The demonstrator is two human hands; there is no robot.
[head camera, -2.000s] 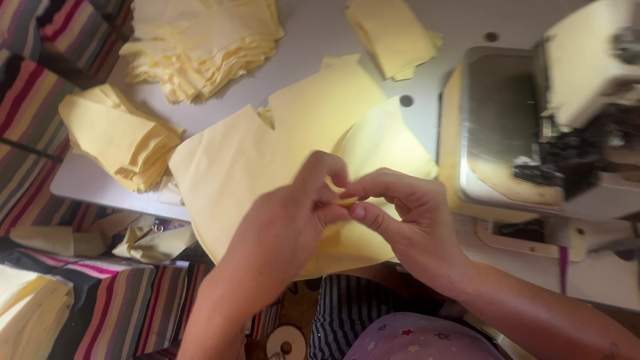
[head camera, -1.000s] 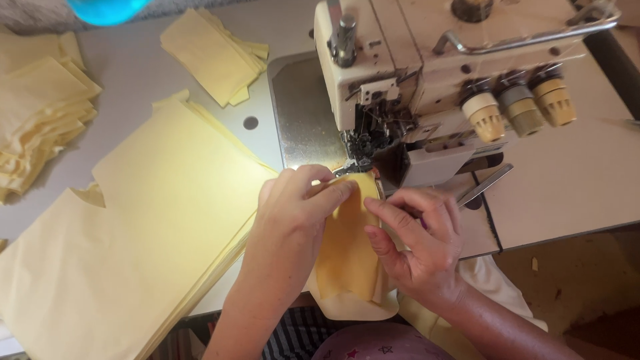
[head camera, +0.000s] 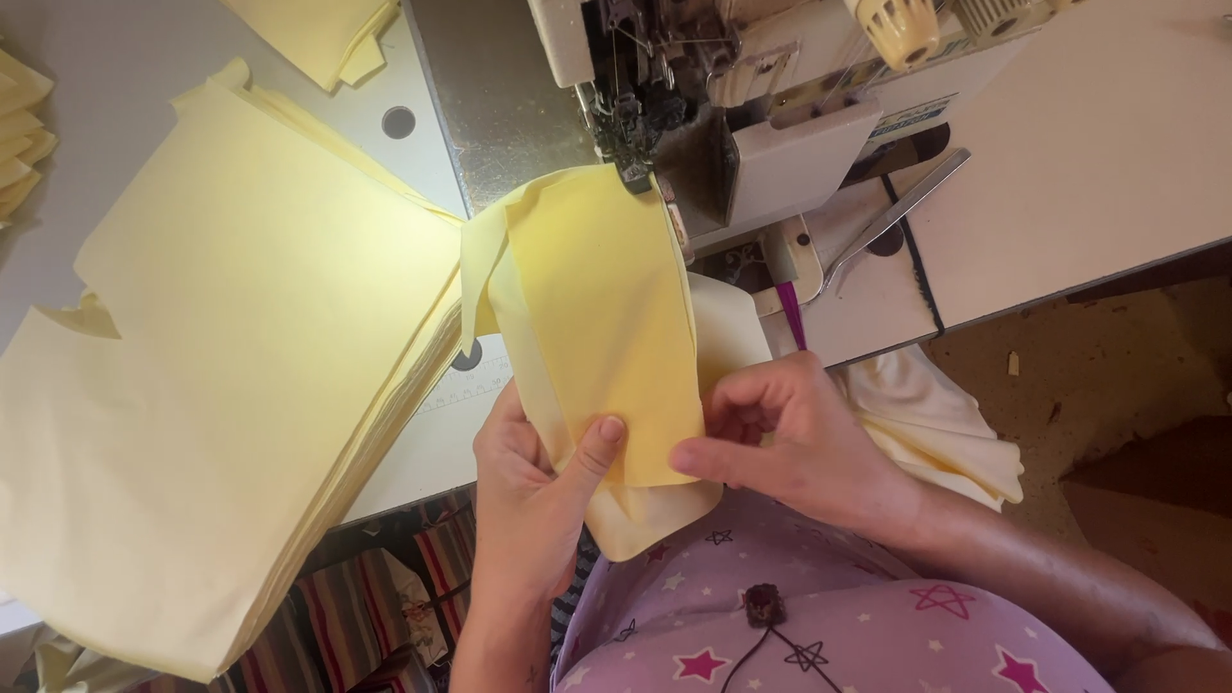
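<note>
A yellow fabric piece (head camera: 606, 308) lies over a paler fabric piece (head camera: 640, 529), their far end under the presser foot (head camera: 633, 175) of an overlock sewing machine (head camera: 789, 106). My left hand (head camera: 539, 481) holds the layers near their close end, thumb on top and fingers beneath. My right hand (head camera: 789, 443) pinches their right edge between thumb and fingers, some fingertips hidden behind the cloth.
A thick stack of pale yellow cut fabric (head camera: 231, 366) spreads at the left. A smaller pile (head camera: 318, 34) lies beyond it. A metal lever (head camera: 895, 217) juts out right of the machine. Pale cloth (head camera: 938, 423) hangs below the table edge (head camera: 1078, 289).
Both hands have moved from beside the presser foot toward my body, along the cloth. Two seconds ago they were together over the fabric stack. The view has shifted toward the machine.
</note>
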